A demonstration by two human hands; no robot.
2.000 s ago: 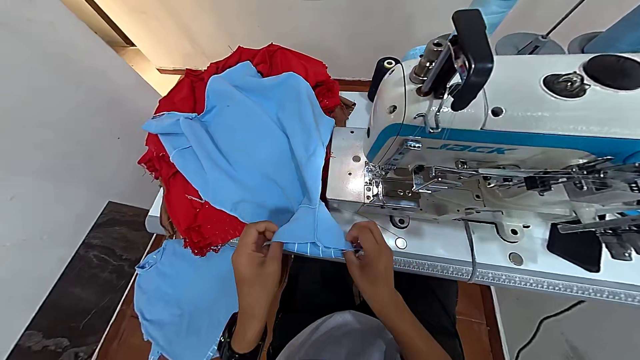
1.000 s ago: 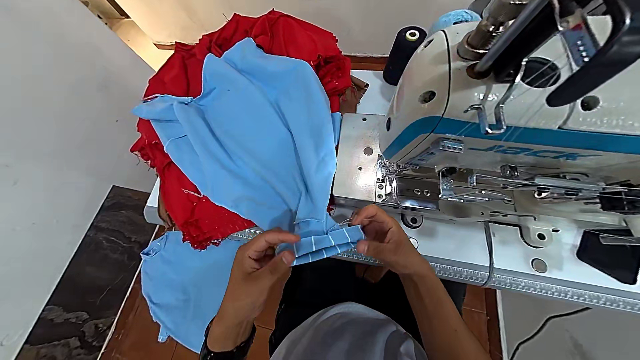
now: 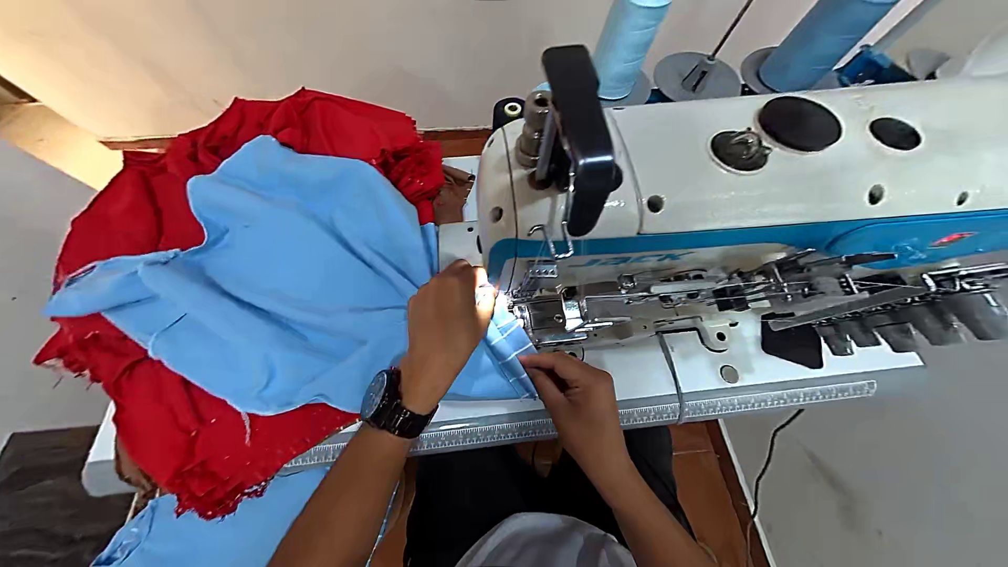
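A light blue fabric garment piece (image 3: 291, 276) lies on the bed of a white and blue Jack industrial sewing machine (image 3: 709, 173). Its folded edge with white stitch lines (image 3: 510, 354) reaches the lit needle and presser foot area (image 3: 520, 307). My left hand (image 3: 447, 323), with a dark watch on the wrist, grips the fabric just left of the needle area; its fingertips are partly hidden. My right hand (image 3: 575, 394) pinches the folded edge between thumb and fingers, nearer the table's front edge.
Red fabric (image 3: 150, 213) is heaped under the blue piece. Another light blue piece (image 3: 220, 520) hangs below the table at the left. A measuring tape strip (image 3: 780, 399) runs along the front edge. Blue thread cones (image 3: 630, 47) stand behind the machine, and a black cable (image 3: 764, 472) hangs at right.
Both hands have moved with the folded edge from the table's front up to the needle area. The left hand has turned over the fabric. A light now shines at the needle.
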